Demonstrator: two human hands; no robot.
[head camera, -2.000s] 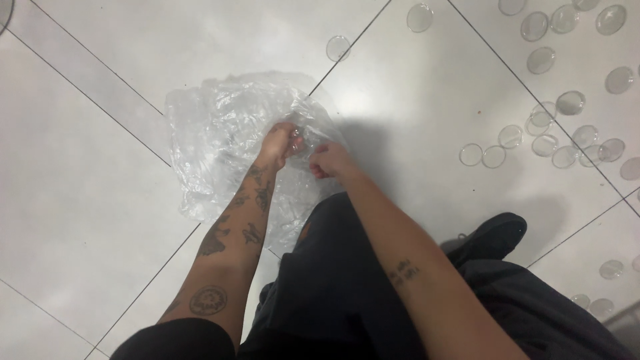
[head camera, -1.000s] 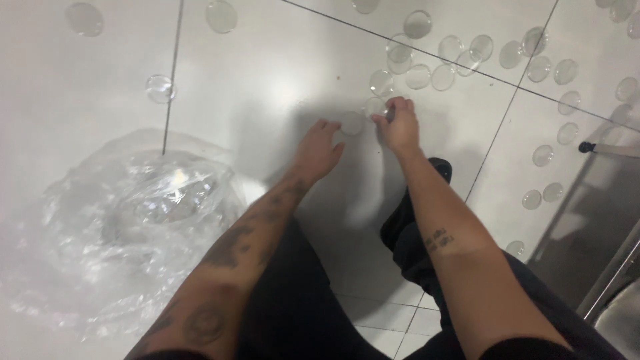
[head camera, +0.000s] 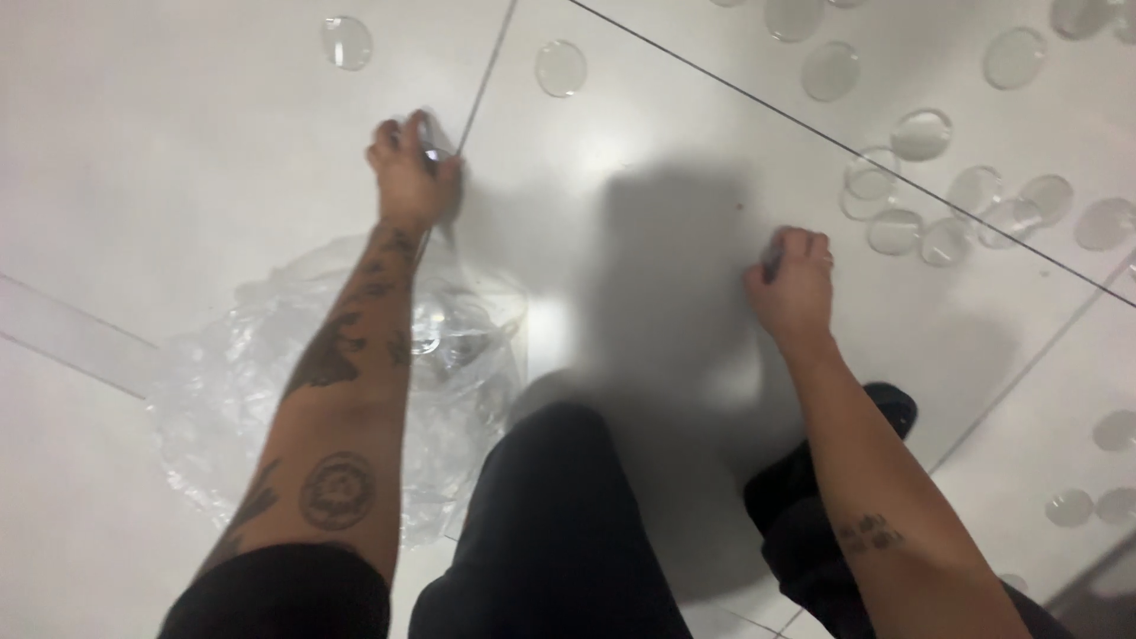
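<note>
My left hand (head camera: 413, 173) reaches to the tiled floor beyond the bag, its fingers curled around a clear round disc (head camera: 433, 153). Lower and to the right, my right hand (head camera: 794, 280) is closed on what looks like another clear disc (head camera: 774, 257), mostly hidden by the fingers. A crumpled clear plastic bag (head camera: 461, 390) lies on the floor, partly under my left forearm, with some shiny clear discs visible in it. Two loose discs, one at the upper left (head camera: 347, 43) and one right of it (head camera: 561, 68), lie beyond my left hand.
Several more clear discs (head camera: 895, 232) are scattered over the floor at the right, some overlapping. My dark-clad knee (head camera: 559, 461) is between my arms, and a black shoe (head camera: 890, 408) is beside my right forearm. A dark edge crosses the lower right corner.
Both hands were close together at two discs on the floor; they are now far apart. My left hand has gone to a disc beyond the bag. The view has shifted.
</note>
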